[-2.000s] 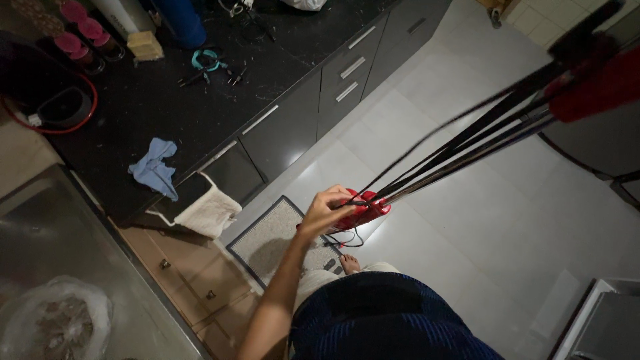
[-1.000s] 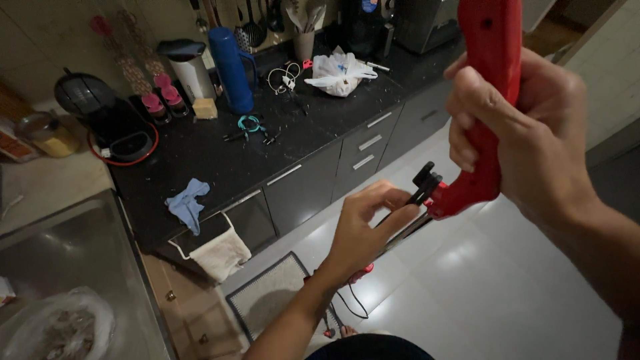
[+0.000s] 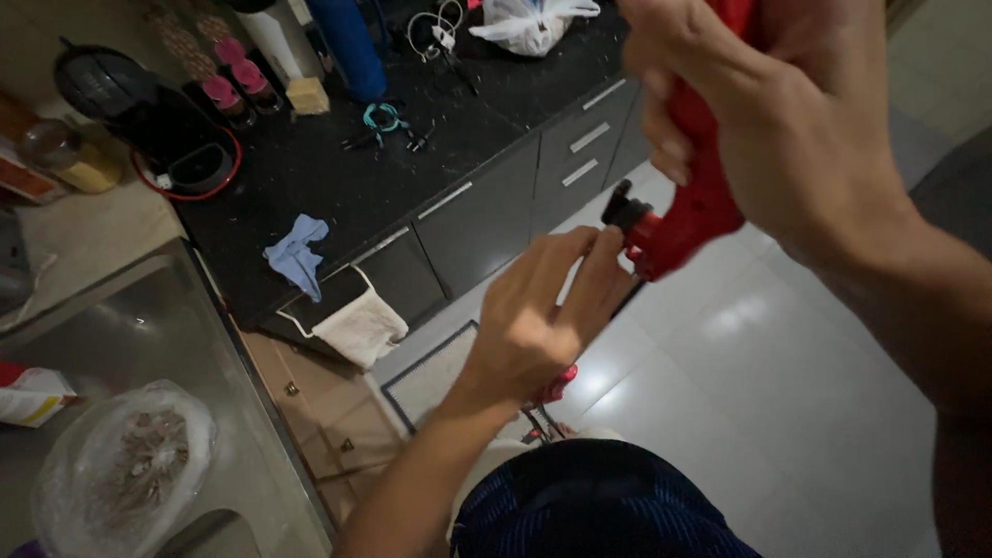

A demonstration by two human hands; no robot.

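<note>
My right hand point(image 3: 775, 108) is wrapped around the red plastic handle point(image 3: 701, 194) of a long-poled device at the upper right. A black clip point(image 3: 624, 208) juts from the handle's lower end. My left hand point(image 3: 535, 310) is beside that end, its fingers against the clip and over the dark pole point(image 3: 629, 298); their tips are partly hidden, so its grip is unclear. Farther down, near my feet, a glossy red part point(image 3: 556, 387) shows partly behind my left wrist. The top of the handle runs out of view.
Left of me are a steel sink point(image 3: 101, 298) holding a plastic bag of scraps point(image 3: 147, 465), and a black countertop point(image 3: 465, 132) with a blue cloth point(image 3: 298, 252), coffee machine point(image 3: 147, 116), coiled cable point(image 3: 381, 120) and white bag point(image 3: 535, 27). A towel point(image 3: 363, 325) hangs at its edge; a mat point(image 3: 430, 372) lies below.
My right hand, not visible two seconds ago, came into view on the red handle. My left hand moved from the lower red part up to the handle's lower end. The view has shifted.
</note>
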